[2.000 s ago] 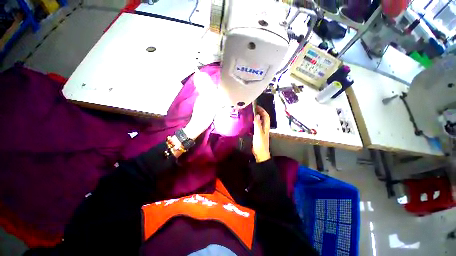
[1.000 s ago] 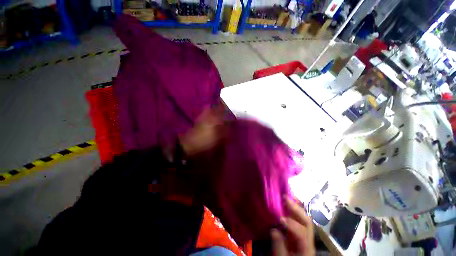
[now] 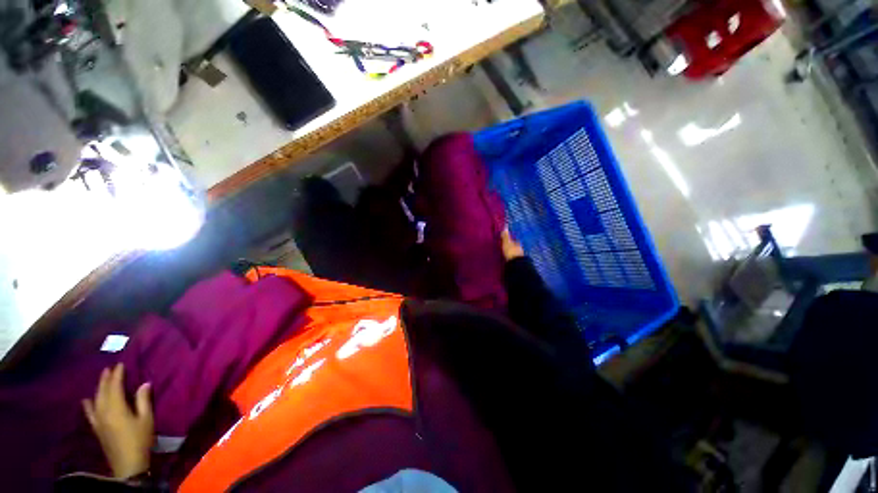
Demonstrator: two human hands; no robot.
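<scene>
Maroon cloth (image 3: 226, 323) lies over my lap at the lower left, with a small white label (image 3: 115, 343) on it. My left hand (image 3: 123, 424) rests on this cloth, thumb apart from the fingers, holding nothing. A second maroon cloth (image 3: 457, 212) hangs in a bunched roll at the left rim of the blue crate (image 3: 631, 217). My right hand (image 3: 511, 246) is at the right edge of that roll, gripping it; the fingers are mostly hidden by the cloth.
The machine table's tan edge (image 3: 356, 108) crosses the upper left. A black phone (image 3: 281, 75) and thin red-and-black snips (image 3: 375, 50) lie on it. Lamp glare covers the machine's needle area. A red crate (image 3: 724, 34) stands on the floor at the upper right.
The view has swung from the cloth pile at the left to the blue crate at the right. My right hand is now beside the crate with maroon cloth; my left hand rests on the lap cloth.
</scene>
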